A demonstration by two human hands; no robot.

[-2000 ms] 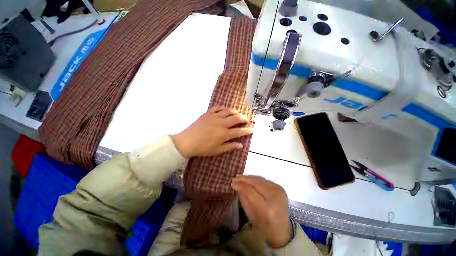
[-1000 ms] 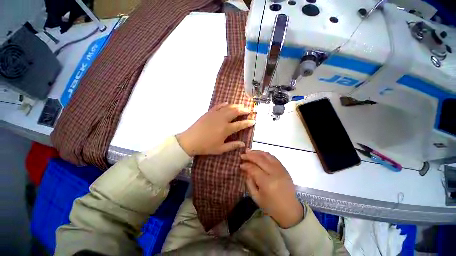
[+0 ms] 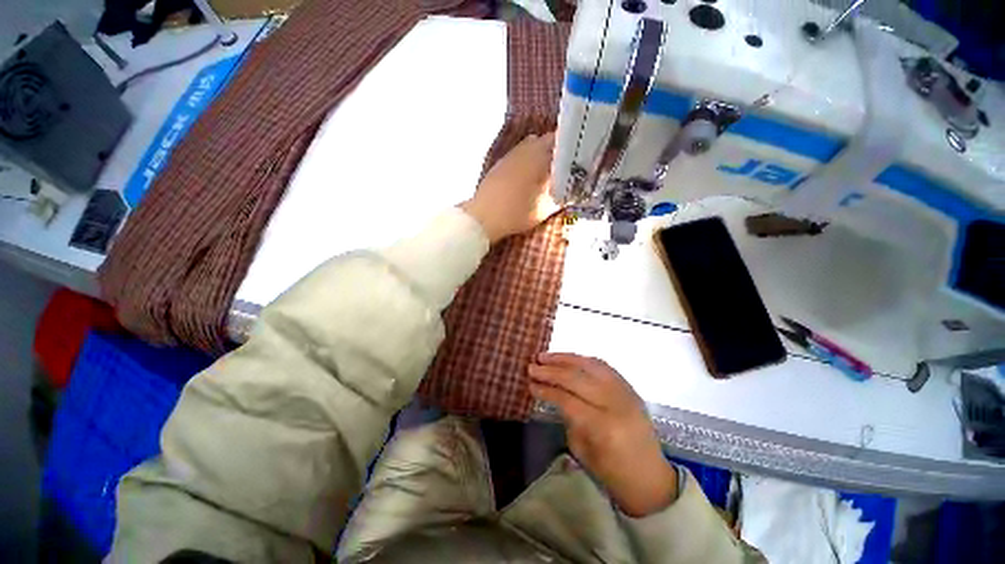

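A reddish-brown checked fabric piece (image 3: 501, 320) lies on the white table under the needle area and runs back along the left side of the sewing machine head (image 3: 705, 132). My left hand (image 3: 516, 190) lies on the cloth just left of the presser foot (image 3: 571, 215); its fingertips are partly hidden by the machine head and the bright lamp spot. My right hand (image 3: 601, 424) is at the front right edge of the cloth, fingers together, thumb and fingertips on its edge.
A thick folded bundle of checked panels (image 3: 209, 209) lies left. A smartphone (image 3: 722, 297), pink-and-blue snips (image 3: 827, 350) and a small dark tool (image 3: 785, 225) lie right. Blue bins (image 3: 105, 430), a red item (image 3: 72, 331) and white cloth (image 3: 799, 523) are below the table.
My left hand has moved up and away from me, beside the needle. The cloth's near end has moved from my lap up to the table edge. My right hand stays at its right edge.
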